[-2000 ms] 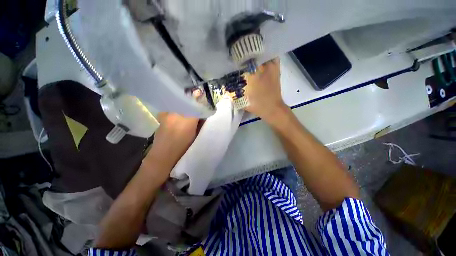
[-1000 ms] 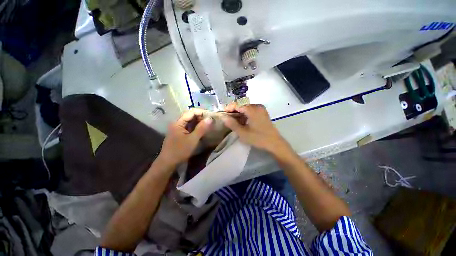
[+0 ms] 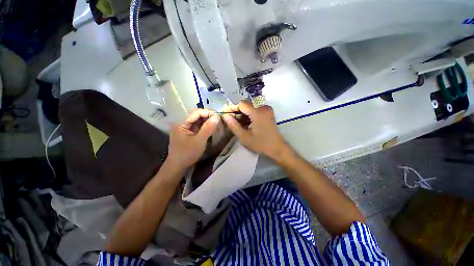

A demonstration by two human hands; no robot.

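Observation:
My left hand and my right hand pinch the edge of a beige-grey garment piece between thumbs and fingertips, just in front of the sewing machine's needle area. A thin dark edge shows between the fingertips. A whitish fine-striped cloth hangs below my right hand, over the table's front edge. The presser foot and needle are too small and shaded to make out. The white machine head stands behind my hands, with a ribbed cream knob on it.
A dark brown cloth with a pale yellow-green triangle lies at left. A lamp on a ribbed hose stands left of the needle. A black phone lies on the machine bed. Green-handled snips are at right. Folded garments lie at upper left.
Two seconds ago my hands were apart, at either side of the needle area with whitish cloth between them. Now they are together in front of it. Since one second ago they have barely moved.

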